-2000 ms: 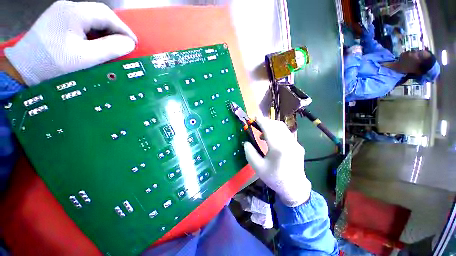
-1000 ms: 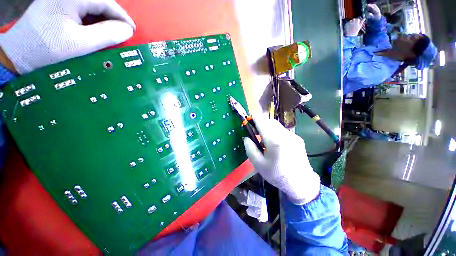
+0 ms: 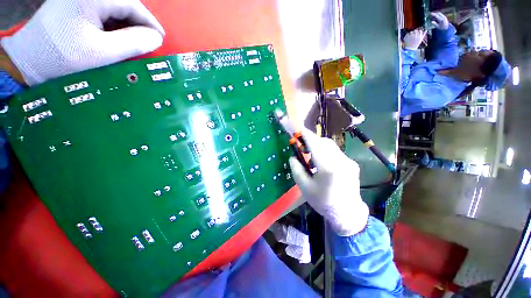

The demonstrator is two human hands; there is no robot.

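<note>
A large green printed circuit board (image 3: 116,174) with rows of silver solder spots lies on an orange-red mat (image 3: 221,26). My right hand (image 3: 332,183), in a white glove, is shut on side cutters (image 3: 300,152) with black and orange handles. The silver jaws point at the board near its right edge; whether they touch a lead is too blurred to tell. My left hand (image 3: 84,41), in a white glove, rests at the board's upper left edge with the fingers curled. Its fingertips are hidden, so whether it grips the board does not show.
A solder wire spool (image 3: 351,70) on a brass-coloured bracket stands right of the mat. Below it a soldering iron (image 3: 372,148) with a black cable rests by its stand. A green conveyor (image 3: 372,35) runs beyond. Crumpled white cloth (image 3: 293,241) lies below. A person in blue (image 3: 436,75) works across the line.
The cutters have moved slightly on the board's right side, their jaws now blurred. The view has shifted a little. My left hand keeps its place at the board's edge.
</note>
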